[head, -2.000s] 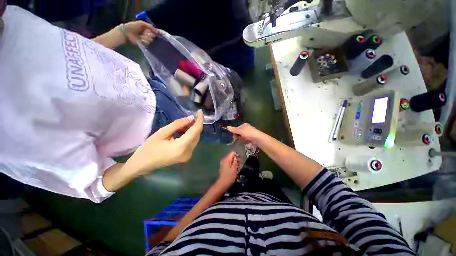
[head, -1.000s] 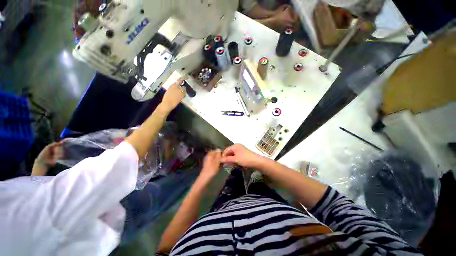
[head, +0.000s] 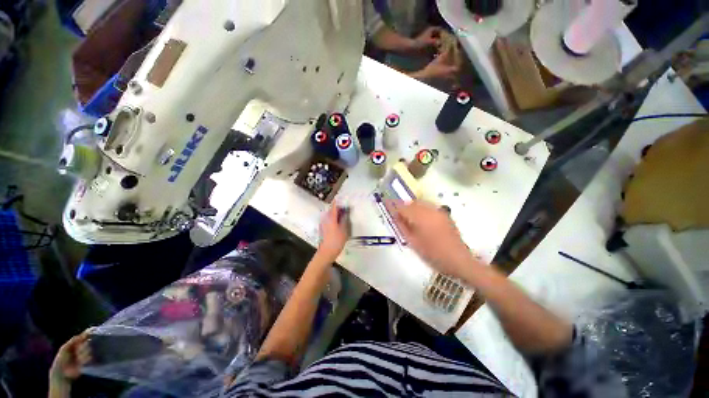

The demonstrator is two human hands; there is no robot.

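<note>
My left hand (head: pixel 334 231) is over the front edge of the white table (head: pixel 311 247), just below the small bobbin box (head: pixel 339 191). A small dark thing shows at its fingertips; I cannot tell what it is. My right hand (head: pixel 432 233) is blurred, over the table beside the control panel (head: pixel 402 183) and slim tools (head: pixel 387 216); its grip cannot be made out. Several thread spools stand behind the panel and box, among them a light blue one (head: pixel 347 152), a black one (head: pixel 366 138) and a larger black one (head: pixel 452 116).
The JUKI machine arm (head: pixel 233 78) fills the upper left. Another person's hand (head: pixel 71 356) holds a clear bag (head: pixel 148 315) of spools at lower left. Dark snips (head: pixel 374 241) and a pale slotted tray (head: pixel 446 292) lie near the front edge. Bagged dark fabric (head: pixel 637 334) is at right.
My hands have parted and moved up over the table. The other person's reaching hand has left the table, and the dark spool it touched beside the bobbin box is gone from there.
</note>
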